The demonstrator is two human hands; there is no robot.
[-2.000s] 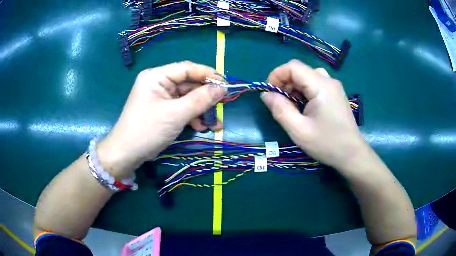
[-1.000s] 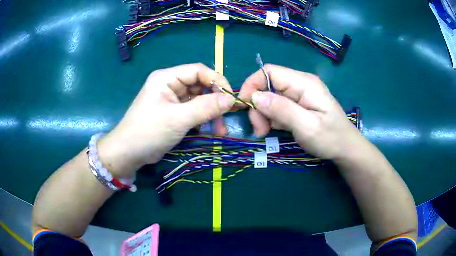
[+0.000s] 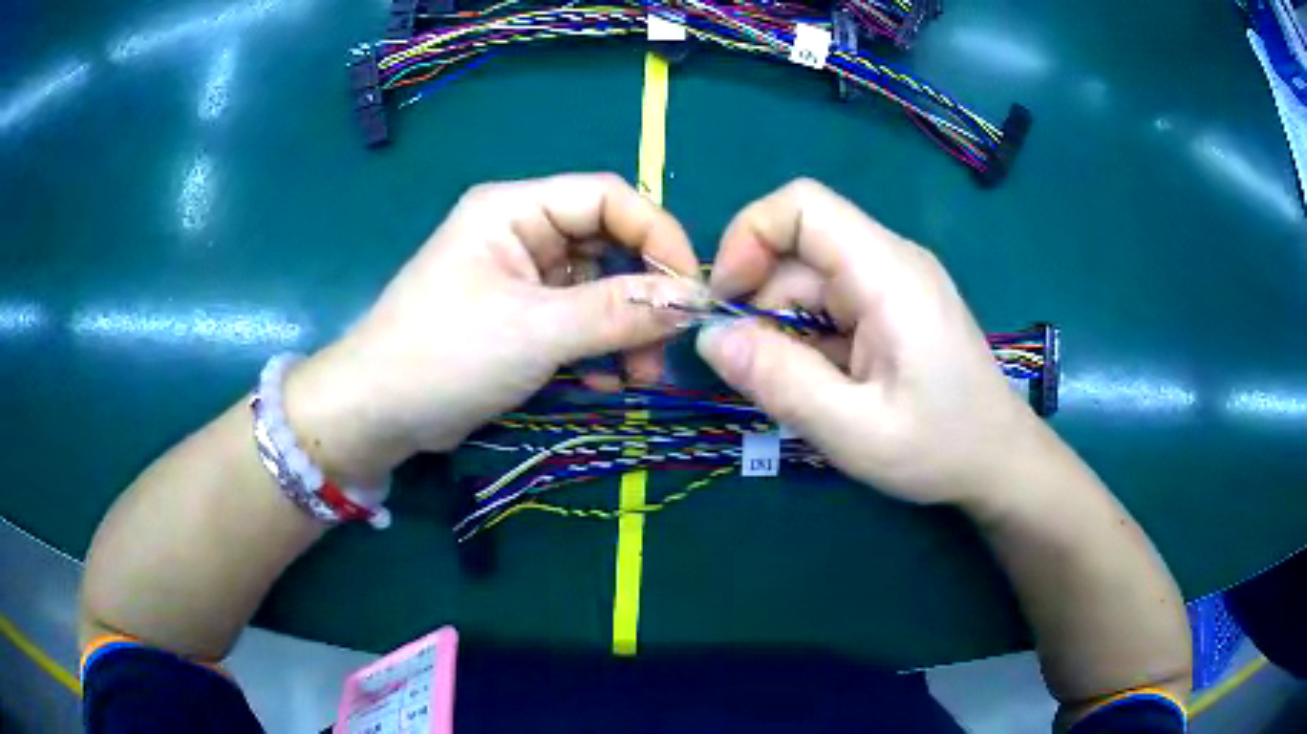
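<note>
My left hand (image 3: 573,294) is closed at the centre, with thin wire ends (image 3: 662,294) pinched between thumb and forefinger. My right hand (image 3: 846,337) pinches dark blue, black and white wires (image 3: 774,313) just right of the left fingertips. The hands nearly touch. A dark shape behind my left thumb is mostly hidden, so I cannot tell its form. The wires run under my right hand, and a black connector (image 3: 1051,370) with coloured wires shows beyond it. Below the hands lie loose-ended harnesses (image 3: 573,459) with a white label (image 3: 761,455).
A harness pile (image 3: 573,26) lies at the far side, with black connectors at its left (image 3: 369,93) and right (image 3: 1008,144). Yellow tape (image 3: 626,574) crosses the green table. A pink-edged card or phone (image 3: 401,688) is at the near edge. White-blue sheets are at far right.
My right fingers have lowered the upright wire end and now hold it flat towards my left fingertips. The camera view has shifted slightly. Both hands are still close together.
</note>
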